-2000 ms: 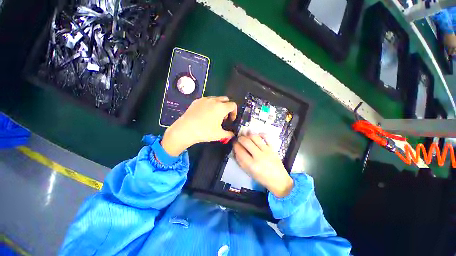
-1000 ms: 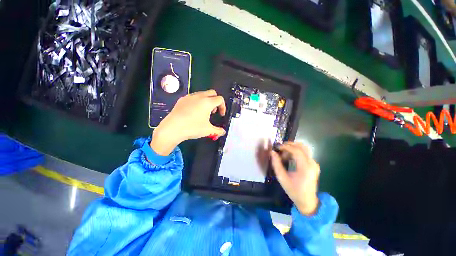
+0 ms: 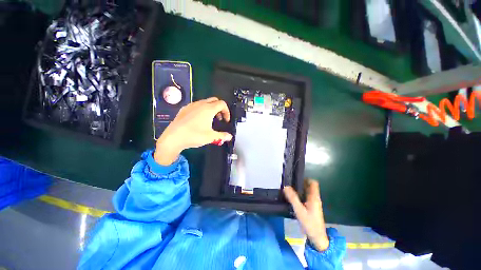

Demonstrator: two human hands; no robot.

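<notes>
The open tablet unit (image 3: 259, 153) lies in a black foam tray (image 3: 211, 182) in front of me. Its circuit board (image 3: 263, 103) is at the far end. My left hand (image 3: 192, 126) is over the tray's left side, thumb and fingers curved apart, with a small red spot at the thumb tip; I cannot tell whether it holds anything. My right hand (image 3: 308, 208) is at the tray's near right corner, slightly blurred, fingers apart and empty.
A black bin (image 3: 84, 68) heaped with shiny strips is at the far left. A smartphone (image 3: 172, 97) lies between it and the tray. A white-edged strip (image 3: 274, 42) crosses behind. An orange-red air gun (image 3: 393, 100) with a coiled hose is at right. More trayed tablets (image 3: 381, 20) show beyond.
My right hand has moved from over the tablet to the tray's near right corner, its fingers now spread. My left hand has stayed at the tray's left side. The view has shifted slightly.
</notes>
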